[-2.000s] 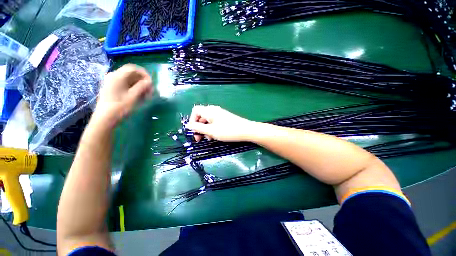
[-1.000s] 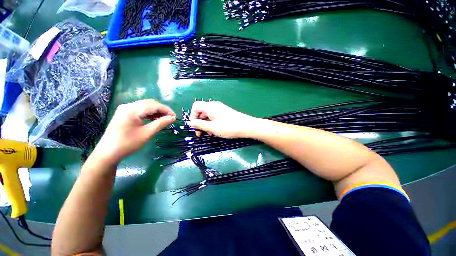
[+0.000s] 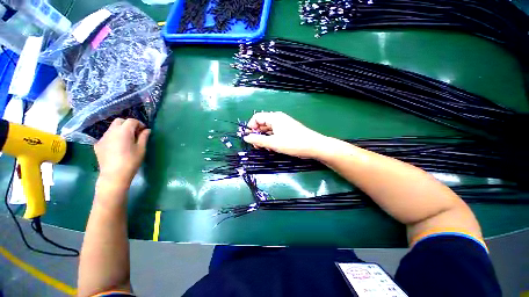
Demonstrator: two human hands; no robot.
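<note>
My right hand (image 3: 278,134) is closed at the fingertips on a cable end with thin split-out wires, above the ends of a group of black cables (image 3: 278,164). My left hand (image 3: 122,148) is at the mouth of a clear polybag (image 3: 116,64) of small black sleeves. Its fingers are bent down at the black pieces, and its fingertips are partly hidden, so I cannot tell if it grips one. A thinner cable group (image 3: 313,203) lies nearest me, its ends crossing.
A thick cable bundle (image 3: 348,75) lies beyond my right hand, another (image 3: 406,17) at the far edge. A blue bin (image 3: 217,38) of black sleeves is at the far side. A yellow heat gun (image 3: 35,148) with a black cord lies at left.
My left hand has moved from beside my right hand, leftward to the bag's mouth. My right hand stays at the cable ends. The view has shifted, so the table things sit further right.
</note>
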